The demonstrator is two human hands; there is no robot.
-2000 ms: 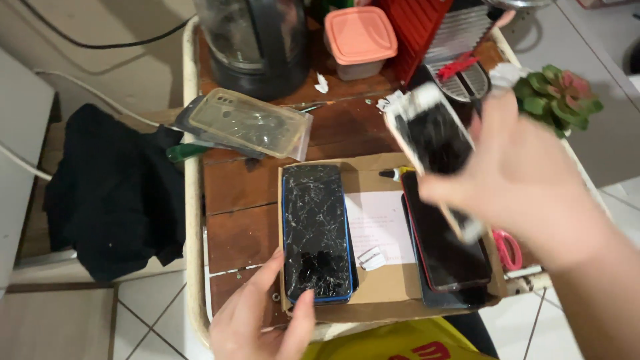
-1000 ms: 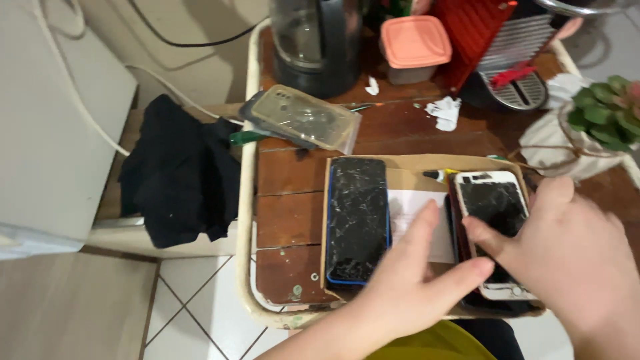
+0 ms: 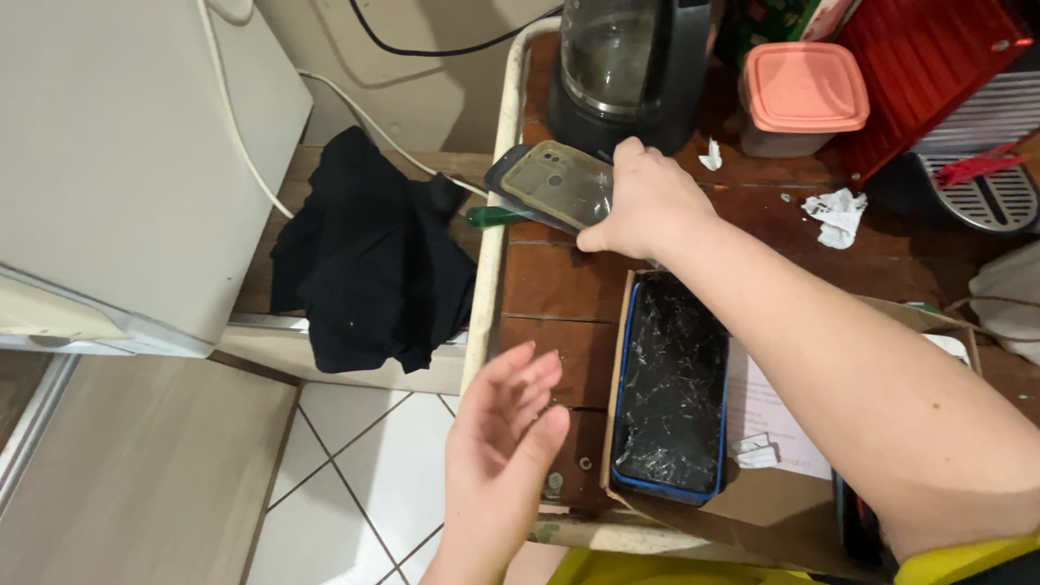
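Note:
My right hand grips the right end of a stack of phone cases, with a clear yellowed case on top, near the back left of the wooden table. My left hand, palm up with its fingers apart, holds nothing over the table's left edge. Right of it a phone with a cracked black screen and blue edge lies in a shallow cardboard box. A printed sheet with a small folded white paper lies beside that phone. My right forearm hides much of the box and most of the white phone.
Behind my right hand stands a coffee maker with a glass carafe. A lidded plastic container, crumpled white paper and a red coffee machine are farther right. Black cloth lies left of the table, near a green-handled tool.
My right hand has left the white phone in the box and moved to the phone cases at the back left. My left hand has moved left, away from the box. The view has shifted left.

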